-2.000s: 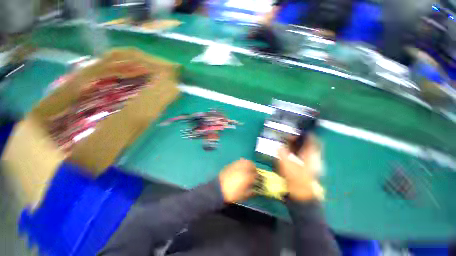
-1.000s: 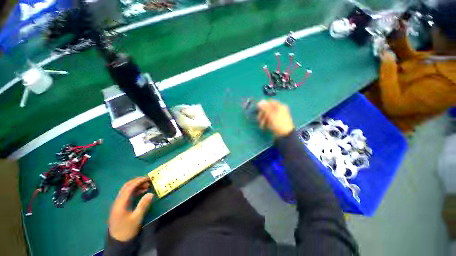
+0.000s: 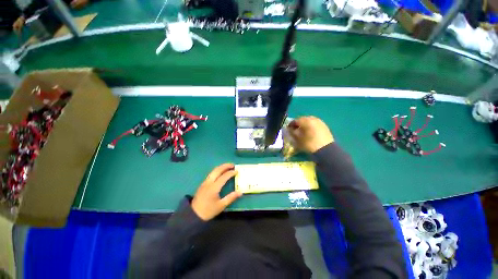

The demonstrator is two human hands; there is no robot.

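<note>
The yellow fixture plate (image 3: 276, 177) lies near the bench's front edge, with nothing visible mounted on it. My left hand (image 3: 214, 192) rests at its left end, thumb and fingers apart. My right hand (image 3: 309, 134) is behind the plate's right part, at the clear bag with yellowish contents (image 3: 289, 148), fingers curled; whether it grips the bag or parts is too small to tell. The black electric screwdriver (image 3: 282, 92) hangs in front of the grey-white screw feeder (image 3: 252, 116), left of my right hand.
A pile of black boards with red leads (image 3: 173, 131) lies left, a smaller group (image 3: 404, 137) right. A cardboard box (image 3: 82, 147) of boards stands far left. Blue bins (image 3: 79, 245) are below the bench edge; the right one holds white housings (image 3: 429, 237).
The view has turned back to face the bench centre. My right hand has moved from the right side of the bench to the bag beside the feeder. My left hand remains at the plate's left end.
</note>
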